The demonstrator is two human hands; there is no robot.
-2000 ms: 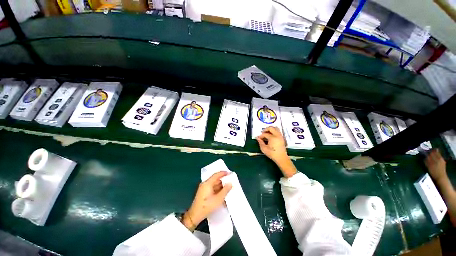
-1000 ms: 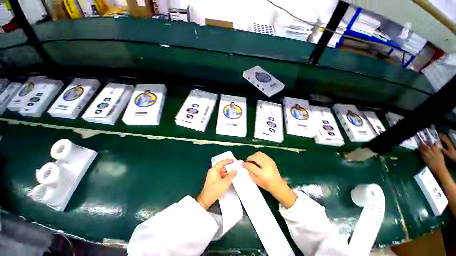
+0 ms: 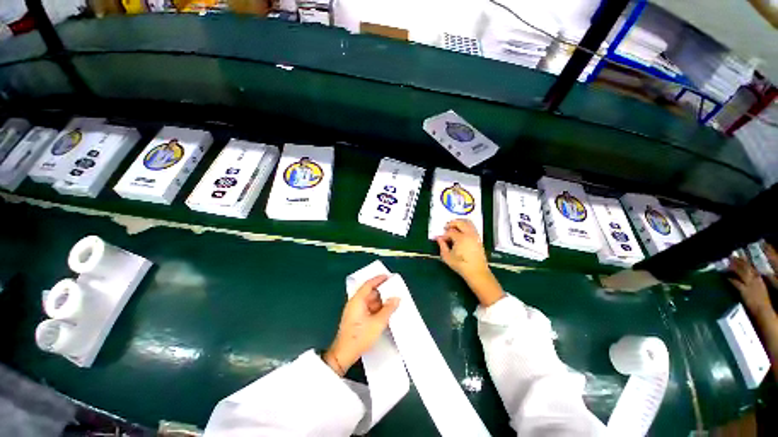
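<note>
My left hand (image 3: 359, 329) is shut on the white label strip (image 3: 420, 347), which folds over its fingers and hangs down towards me. My right hand (image 3: 465, 254) reaches forward, fingertips together at the lower edge of a white product box (image 3: 455, 201) with a round blue-and-yellow logo. Whether a sticker is at the fingertips is too small to tell. The box lies flat on the green conveyor belt (image 3: 347, 224), among several like boxes. The label roll (image 3: 635, 355) stands on the bench at right, its tail running down.
Three spare rolls (image 3: 65, 299) sit on a white box at left. A set-aside box (image 3: 461, 137) lies askew behind the line. Another person's hands (image 3: 751, 286) are at far right, near a box (image 3: 743, 346). A black post (image 3: 725, 235) slants across the right side.
My right hand has left the strip and reached forward to a box. The boxes on the belt have shifted right since one second ago. My left hand still holds the strip.
</note>
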